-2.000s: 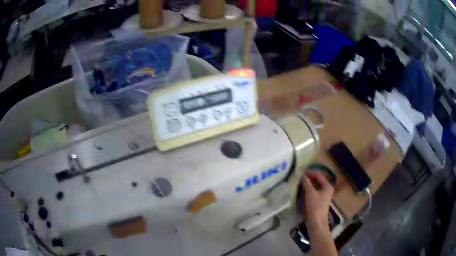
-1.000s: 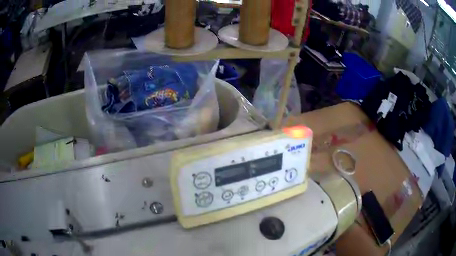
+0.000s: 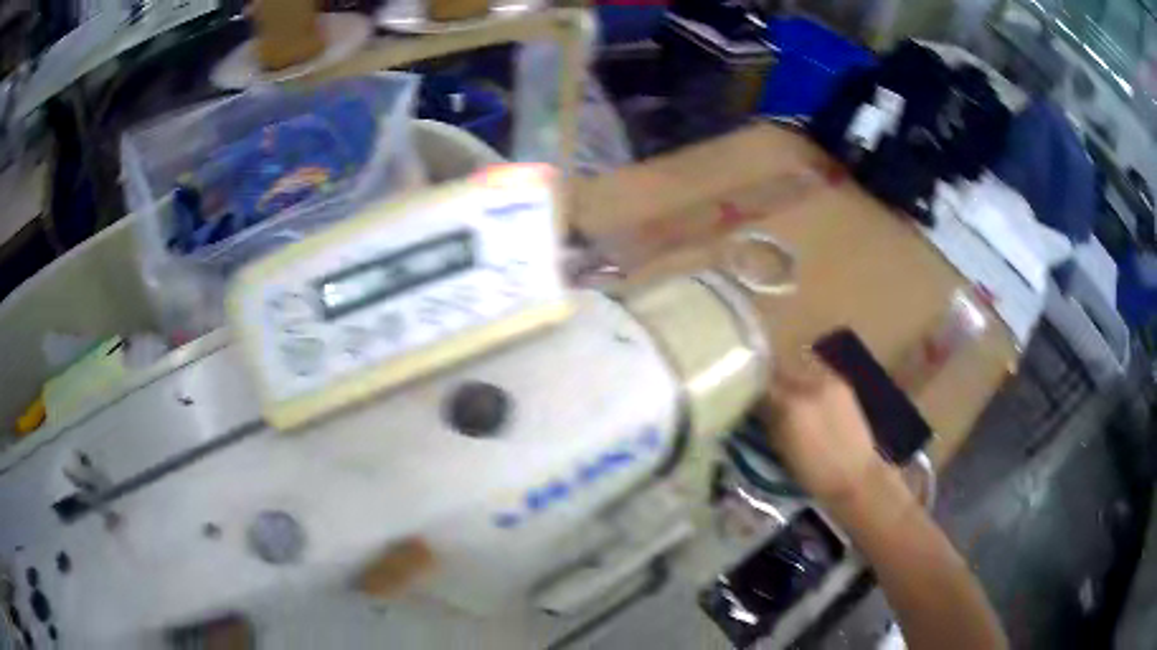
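My right hand point(image 3: 825, 432) is at the right end of the cream sewing machine head point(image 3: 419, 508), beside the handwheel point(image 3: 711, 337). It is blurred, and I cannot tell whether its fingers hold anything. Green looped scissor handles point(image 3: 758, 467) show just below the hand. A black phone point(image 3: 873, 395) lies on the brown board behind the hand. The control panel point(image 3: 406, 286) sits atop the machine head. My left hand is out of the picture. The needle area is out of view.
A dark open tray or box point(image 3: 777, 574) with small items lies below my right hand. A clear plastic bag point(image 3: 273, 184) with blue cloth stands behind the machine. Thread cones point(image 3: 289, 32) stand at the upper left. The brown board point(image 3: 685, 210) extends right, with dark garments beyond.
The view tilted up a second ago, with no hand in it, and has come back down. My right hand is again in view by the handwheel, slightly higher than two seconds ago.
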